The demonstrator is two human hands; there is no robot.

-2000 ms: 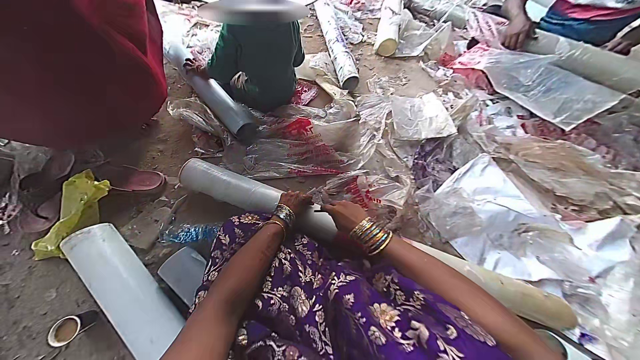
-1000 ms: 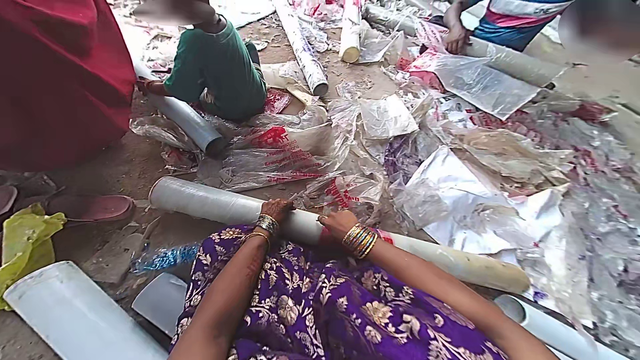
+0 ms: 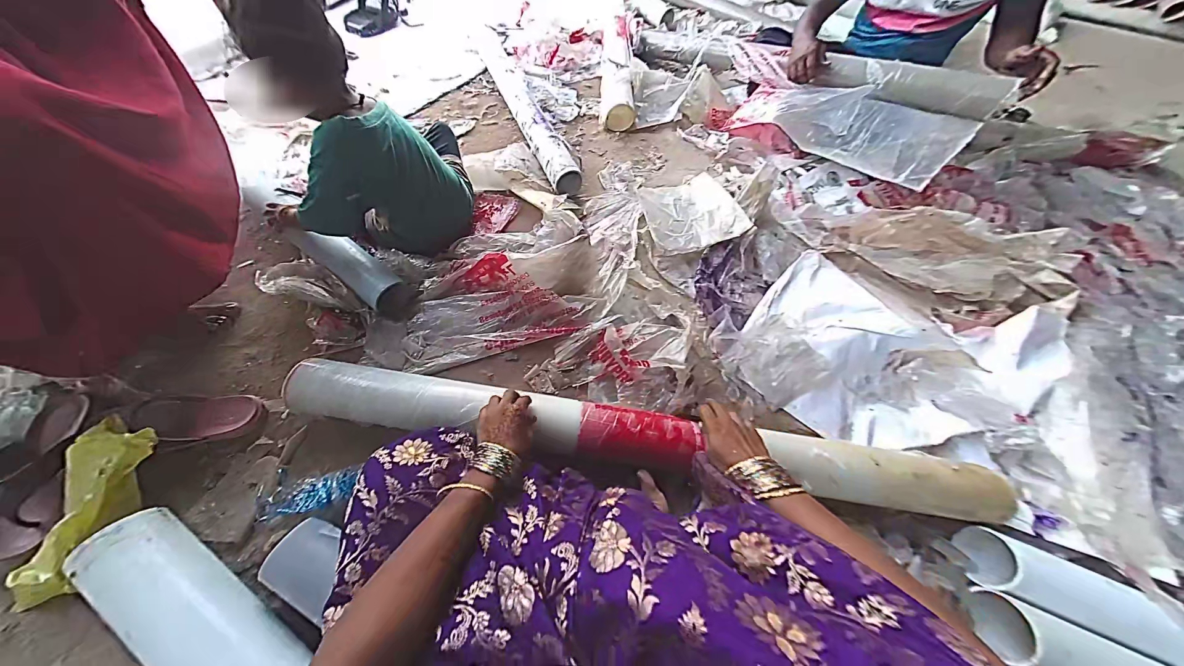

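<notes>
Across in front of my knees lies a long pipe-like roll (image 3: 416,393), its left part wrapped in clear plastic film, its right end yellowish. A red printed band of film (image 3: 640,433) covers its middle. My left hand (image 3: 506,425) rests on the roll left of the red band, fingers curled over its top. My right hand (image 3: 729,435) lies on it at the band's right edge. Whether either hand grips the roll or only presses on it, I cannot tell. Bangles circle both wrists.
Crumpled plastic film (image 3: 518,305) and white sheets (image 3: 842,351) cover the ground ahead. Grey pipes lie at lower left (image 3: 176,592) and lower right (image 3: 1091,583). A person in green (image 3: 388,180) sits at upper left beside a pipe (image 3: 356,268); another person's hand (image 3: 807,57) touches a wrapped roll.
A red band now shows on the roll between my hands, where pale surface showed before. My hands have moved farther apart along it.
</notes>
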